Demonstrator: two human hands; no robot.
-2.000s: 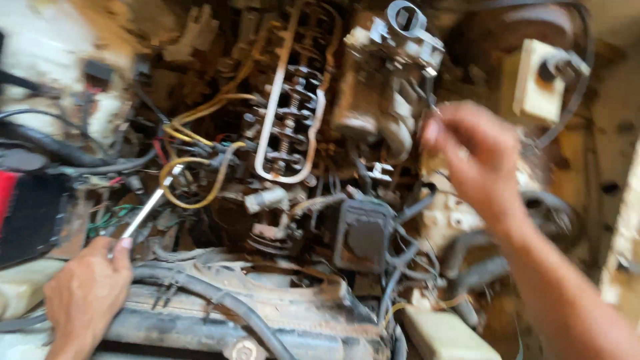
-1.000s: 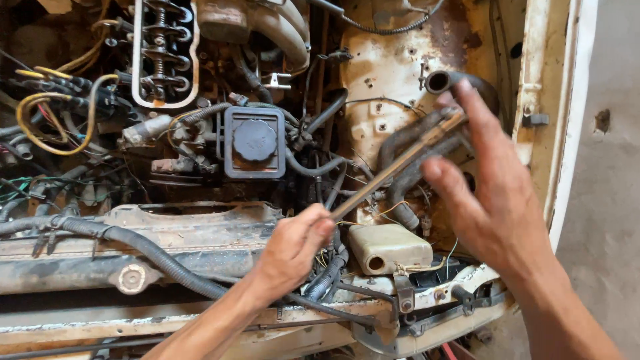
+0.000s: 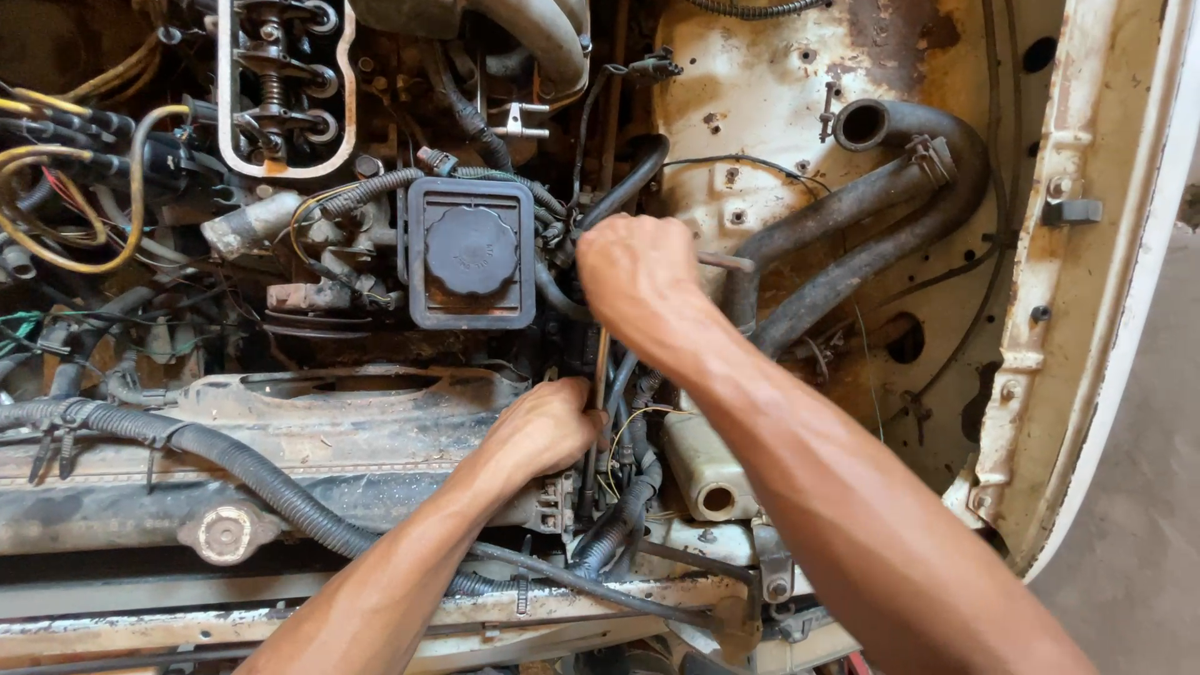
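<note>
My right hand (image 3: 642, 267) is closed around the upper part of a long metal tool, with a short bar end (image 3: 725, 262) sticking out at its right. Below it the rod (image 3: 601, 366) runs down past my left hand (image 3: 553, 424), whose fingers touch or steady it beside the radiator's end (image 3: 551, 502). The tool's lower tip is lost among hoses and wiring. Just left of my right hand is a black reservoir with a round cap (image 3: 472, 250). The exposed valve train (image 3: 272, 89) shows inside its pale gasket rim at the upper left.
A corrugated wiring conduit (image 3: 244, 469) crosses the radiator near its cap (image 3: 228, 534). Bent rubber hoses (image 3: 872, 253) lie on the rusty inner fender (image 3: 750, 122). A plastic bottle with an open neck (image 3: 698, 459) sits near my right forearm. Yellow ignition leads (image 3: 141, 187) loop at the left.
My hands have brought the long tool from above the fender hoses into the gap beside the radiator, now roughly in line with the view's vertical. Two seconds ago my hands were far apart.
</note>
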